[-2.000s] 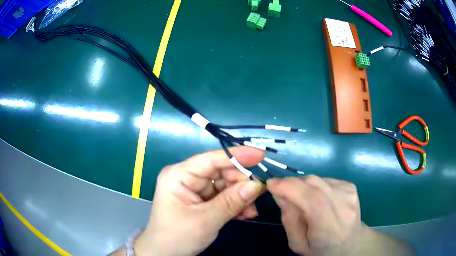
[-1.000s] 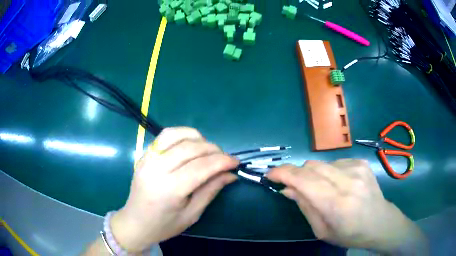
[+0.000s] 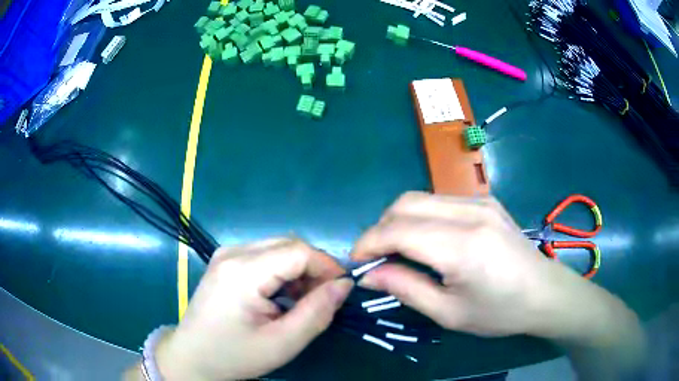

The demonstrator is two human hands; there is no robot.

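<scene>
The black wire harness (image 3: 134, 178) runs from the far left into my left hand (image 3: 260, 305). My left hand pinches a black wire between thumb and fingers. My right hand (image 3: 461, 268) pinches the same wire at its white marker sleeve (image 3: 368, 267), close beside the left fingertips. Several other wires with white sleeves (image 3: 382, 303) fan out below and between the hands. The wider white band around the bundle is hidden. Whether the wire tip shows inside the right fingers cannot be told.
An orange-brown fixture (image 3: 447, 156) holds a green block (image 3: 475, 137); its lower end is behind my right hand. Orange-handled snips (image 3: 573, 234) lie right. A pink screwdriver (image 3: 491, 63), green terminal blocks (image 3: 275, 33), a blue tray (image 3: 30, 45) and more harnesses (image 3: 595, 67) lie farther back.
My hands have come together at one sleeved wire, my right hand moving left and up over the fixture's lower end. The other sleeved ends now hang lower. The view has shifted.
</scene>
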